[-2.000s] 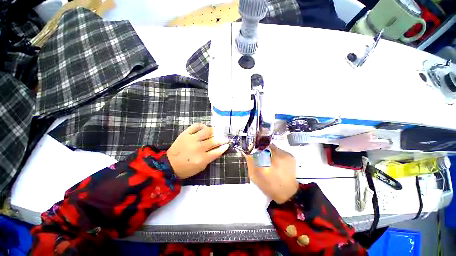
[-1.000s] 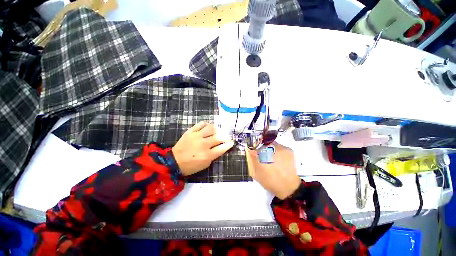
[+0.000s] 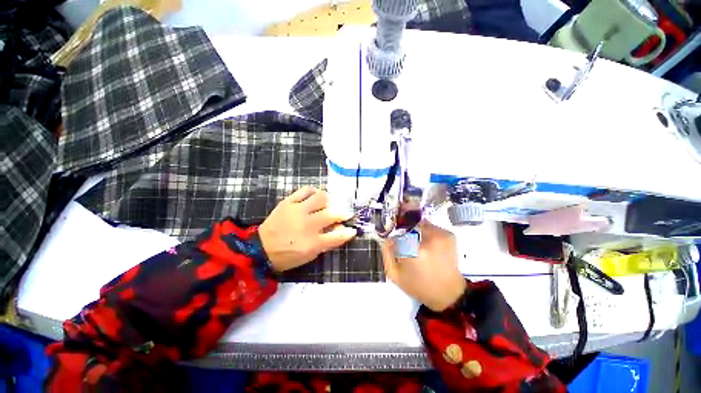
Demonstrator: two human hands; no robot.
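Note:
A black-grey plaid panel (image 3: 230, 176) lies flat on the white table, its right part under the sewing machine head (image 3: 361, 138). My left hand (image 3: 303, 230) rests on the panel left of the presser foot (image 3: 364, 220), fingertips close to the foot, pressing the cloth rather than gripping it. My right hand (image 3: 426, 265) is just right of the foot, its fingers partly hidden behind the machine's metal parts. Whether it pinches the cloth edge cannot be told. The stitching point is hidden by fingertips and metal parts.
Stacked plaid panels (image 3: 142, 92) lie at left. A red-and-black case (image 3: 536, 244), dark-handled snips (image 3: 598, 274), a slim silver tool (image 3: 559, 295) and a yellow item (image 3: 642, 261) lie right of the head. A pink scrap (image 3: 565, 220) is on the arm. A green mug (image 3: 615, 31) stands behind.
The camera view has shifted slightly. Both hands keep nearly the same place beside the presser foot, and the panel shows no clear movement.

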